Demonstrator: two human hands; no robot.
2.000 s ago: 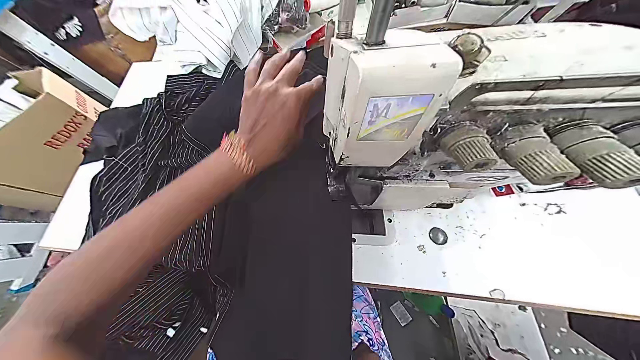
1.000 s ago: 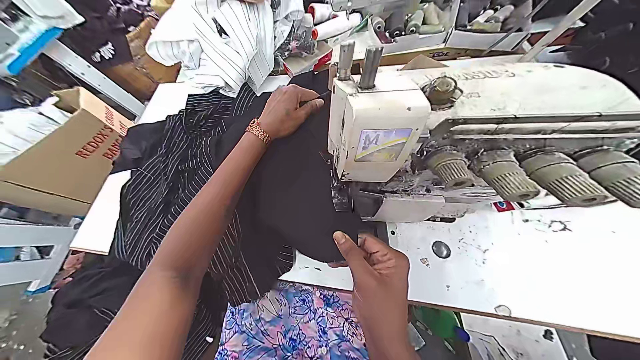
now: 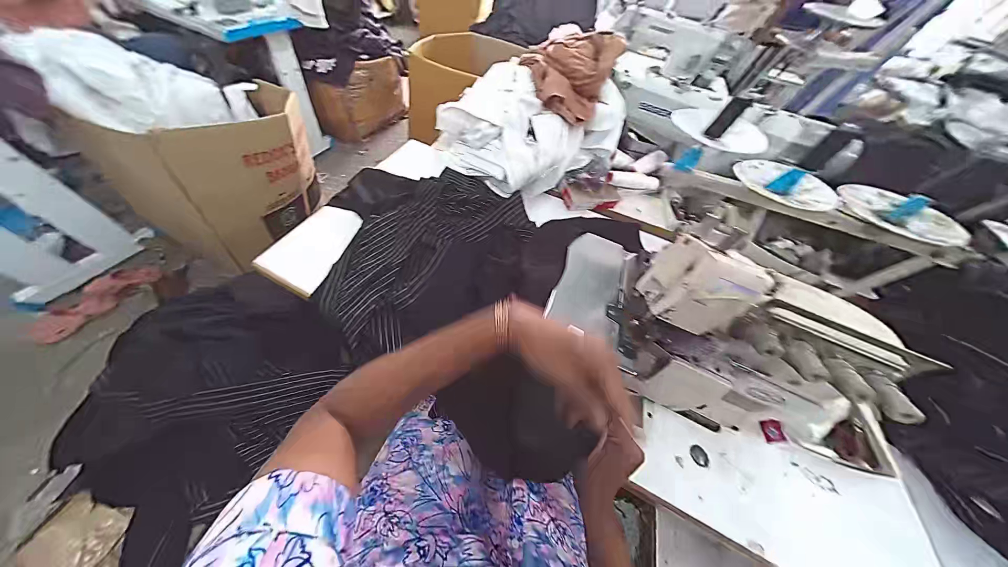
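Note:
My left hand (image 3: 571,358), blurred and with bangles at the wrist, is close against my right hand (image 3: 618,457) in front of my body. Black fabric (image 3: 512,417) hangs from between them over my patterned clothing; the fingertips are hidden or blurred. Just beyond the hands stands an industrial sewing machine (image 3: 701,283), its metal work plate (image 3: 591,279) bare at the left of the needle area. A black pinstriped garment (image 3: 409,244) lies on the table to the left and hangs off its edge.
White and brown cloths (image 3: 520,118) are heaped at the table's back, beside thread cones (image 3: 634,181). A cardboard box (image 3: 213,173) stands on the floor at left. A small dark disc (image 3: 699,455) and a red packet (image 3: 772,430) lie on the white tabletop (image 3: 724,504).
Both hands have come together nearer my body, away from the machine, with black fabric lifted off the plate. The view has swung widely to the left and back.

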